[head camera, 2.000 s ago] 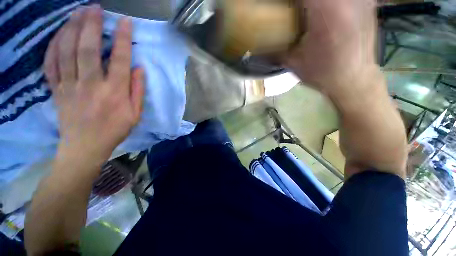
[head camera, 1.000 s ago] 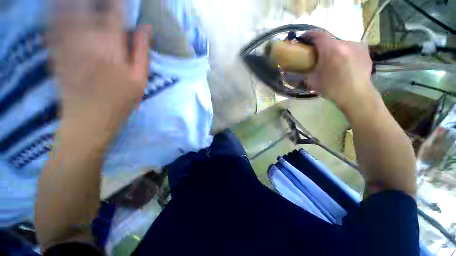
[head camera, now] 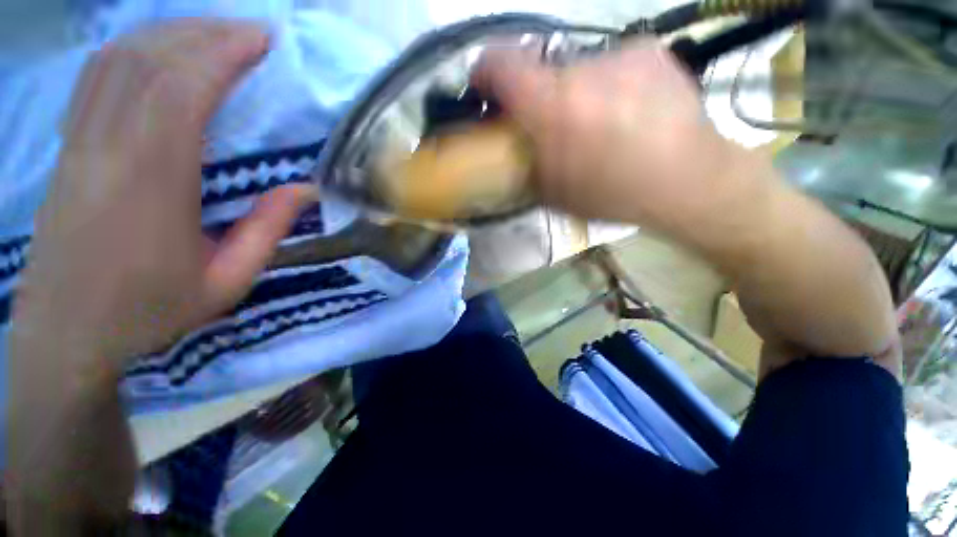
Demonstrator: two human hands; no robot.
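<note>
A light-blue garment [head camera: 409, 325] with navy and white zigzag bands [head camera: 257, 178] lies over the pressing board at the left. My right hand [head camera: 619, 136] grips the tan handle [head camera: 462, 173] of a silver steam iron [head camera: 383, 115]. The iron's pointed end is over the right part of the garment; whether its sole touches the cloth I cannot tell. My left hand [head camera: 136, 199] is over the garment, blurred, with the thumb apart from the fingers; its fingertips are unclear. A brownish-grey strip shows between the bands.
The cream table edge [head camera: 199, 420] runs below the garment. Folded blue and navy garments [head camera: 640, 399] hang on a low rack at lower right. A metal stand [head camera: 630, 294] and a cardboard box [head camera: 731, 334] are on the right. A dark cable [head camera: 735, 42] runs right from the iron.
The iron has moved left with my right hand, from beside the garment to over it. The garment's bands lie differently, with bands now near its front edge. My left hand has moved slightly left.
</note>
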